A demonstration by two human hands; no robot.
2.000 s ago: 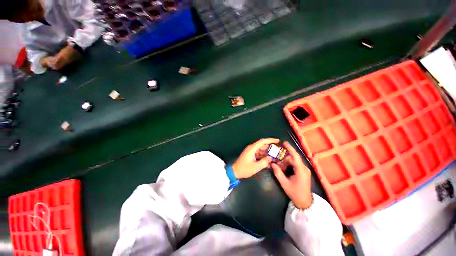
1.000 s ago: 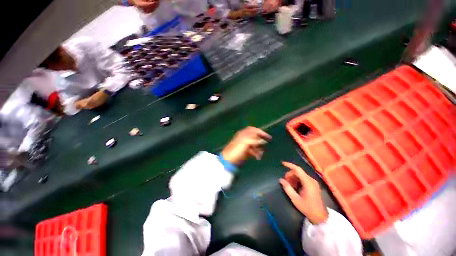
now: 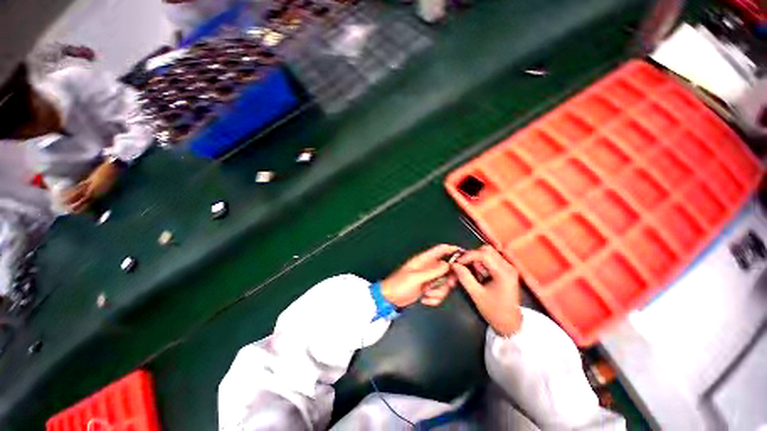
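My left hand [image 3: 423, 278], with a blue wrist strap [image 3: 383, 301], holds a small module [image 3: 455, 257] in its fingertips, just left of the orange-red tray. My right hand [image 3: 491, 284] has its fingertips on the same module from the right. The module is mostly hidden by fingers, so its face cannot be made out. The large orange-red component tray [image 3: 577, 220] lies to the right, with a dark square module [image 3: 470, 187] in its near left corner pocket.
Several small modules [image 3: 219, 209] lie spaced along the green belt [image 3: 353, 181]. A blue bin [image 3: 244, 114] heaped with dark modules and a grey grid tray [image 3: 357, 55] stand across it. A person's hands [image 3: 91, 187] are at upper left. A second orange-red tray [image 3: 113, 406] is at lower left.
My left hand has come back from the belt edge and now meets my right hand at a small module. A second ago both hands were apart. The camera view has shifted.
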